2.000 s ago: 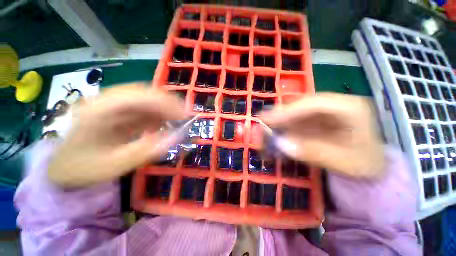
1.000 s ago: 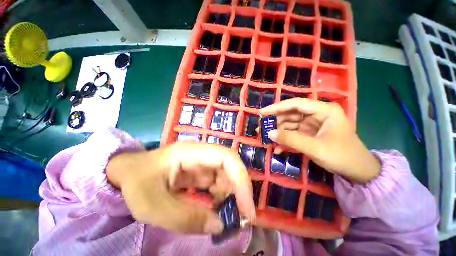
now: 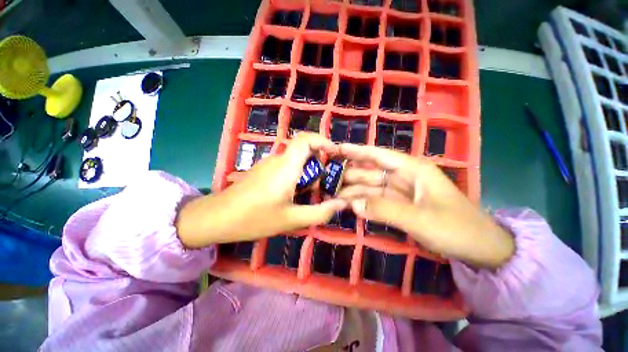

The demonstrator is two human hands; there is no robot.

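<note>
The orange-red compartment tray (image 3: 241, 89) lies in front of me, with dark rectangular units in most cells. My left hand (image 3: 265, 199) holds a small black unit (image 3: 310, 172) between thumb and fingers, its face showing bright reflections. My right hand (image 3: 420, 203) holds another black unit (image 3: 333, 177) at its fingertips. The two units are side by side above the middle of the tray; I cannot tell if they touch. Both hands hide several cells below them.
A white compartment tray (image 3: 582, 137) with dark units stands at the right. A blue pen (image 3: 553, 151) lies beside it. At left are a yellow fan (image 3: 24, 67), thin black cables (image 3: 51, 161), and white paper (image 3: 141, 148) bearing round parts (image 3: 129, 128). A pale rail (image 3: 220, 47) crosses behind.
Since one second ago, my left hand has moved up and brought its unit beside the one in my right hand. My right hand has shifted slightly left. The view has shifted slightly.
</note>
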